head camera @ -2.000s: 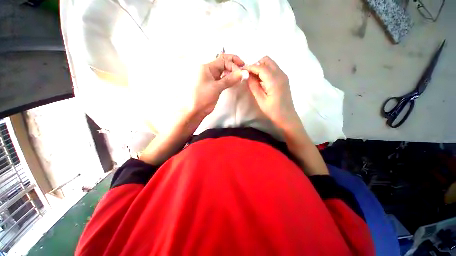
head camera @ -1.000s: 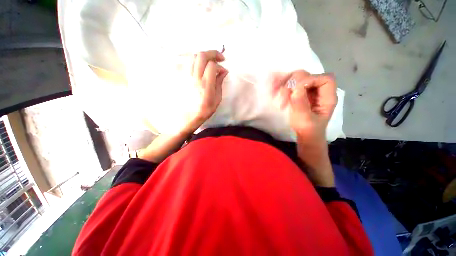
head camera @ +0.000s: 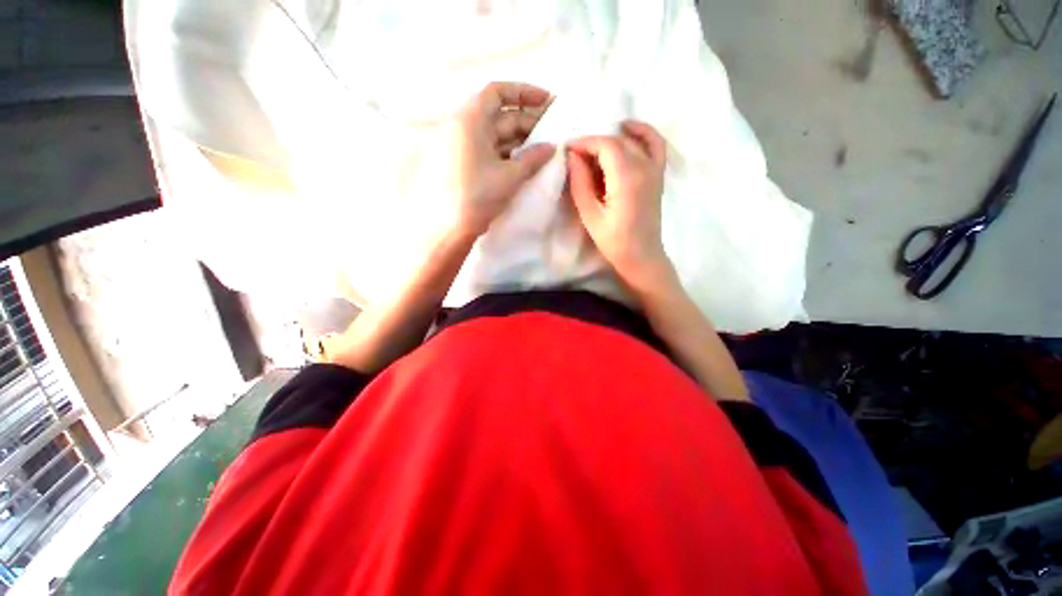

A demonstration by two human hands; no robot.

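Note:
The white garment [head camera: 722, 221] is spread over the table and reaches down to my red top. My left hand [head camera: 495, 157] pinches a raised fold of the cloth between thumb and fingers. My right hand [head camera: 623, 192] is just right of it, thumb and index fingertips pressed together at the same fold. A needle, thread or button at the fingertips cannot be made out in the glare.
Black shears [head camera: 976, 215] lie on the pale table [head camera: 850, 279] to the right, points away from me. A speckled stone bar [head camera: 941, 44] and a wire frame [head camera: 1028, 21] lie at the far right. A green surface [head camera: 151, 524] is at lower left.
My right hand moved out to the right, then came back beside my left hand. My left hand now pinches a raised cloth fold. The white button-like piece seen earlier no longer shows.

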